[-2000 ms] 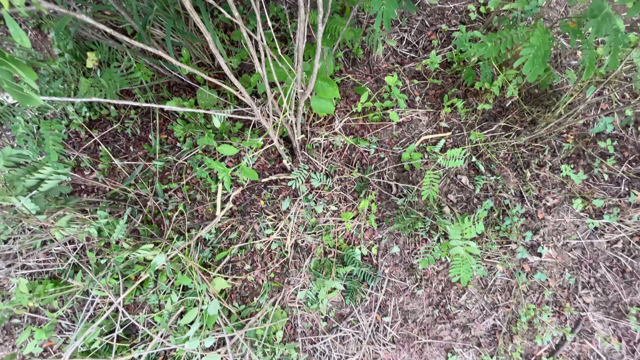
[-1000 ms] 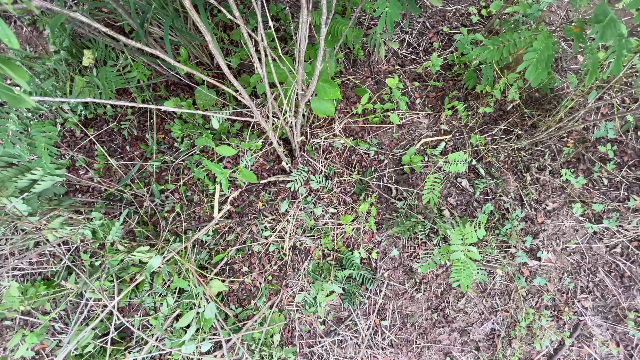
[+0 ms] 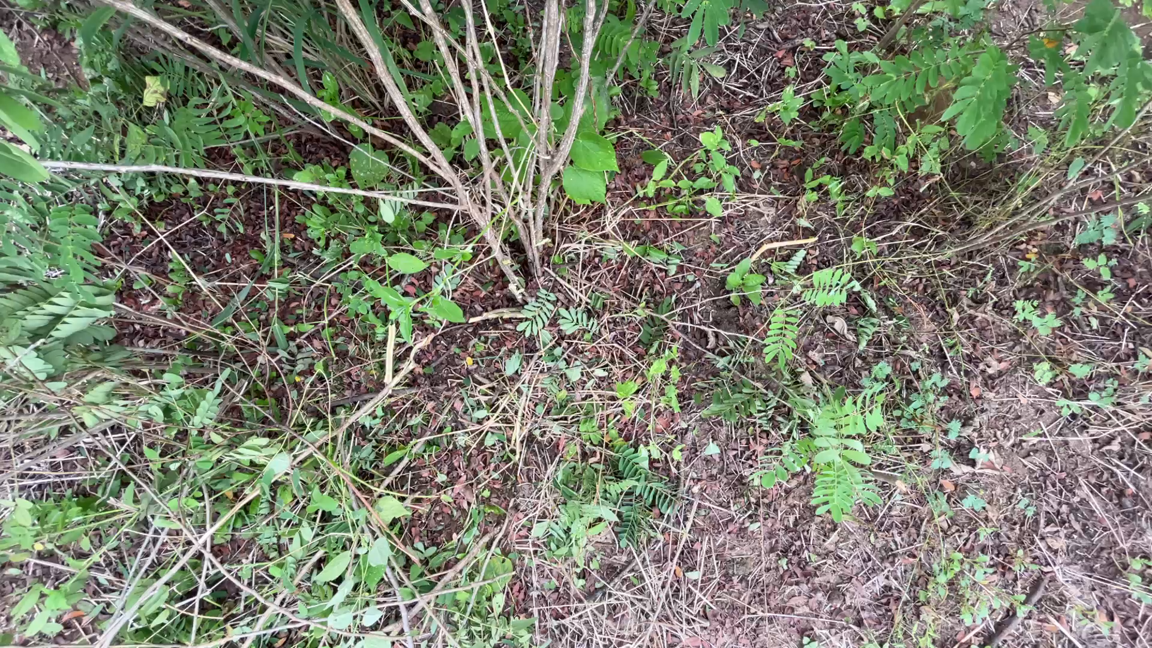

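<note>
Neither my left hand nor my right hand shows in the head view. A shrub's cluster of thin woody stems rises from the ground at the upper middle. Broad green leaves hang at the right side of these stems. Below and to the right, a low plant with feathery compound leaves grows close to the soil. Darker compound leaves lie near the lower middle.
A long thin branch reaches left from the shrub. Cut or fallen greenery and dry stalks cover the lower left. Leafy branches overhang the upper right. Brown leaf litter and dry grass cover the ground at right.
</note>
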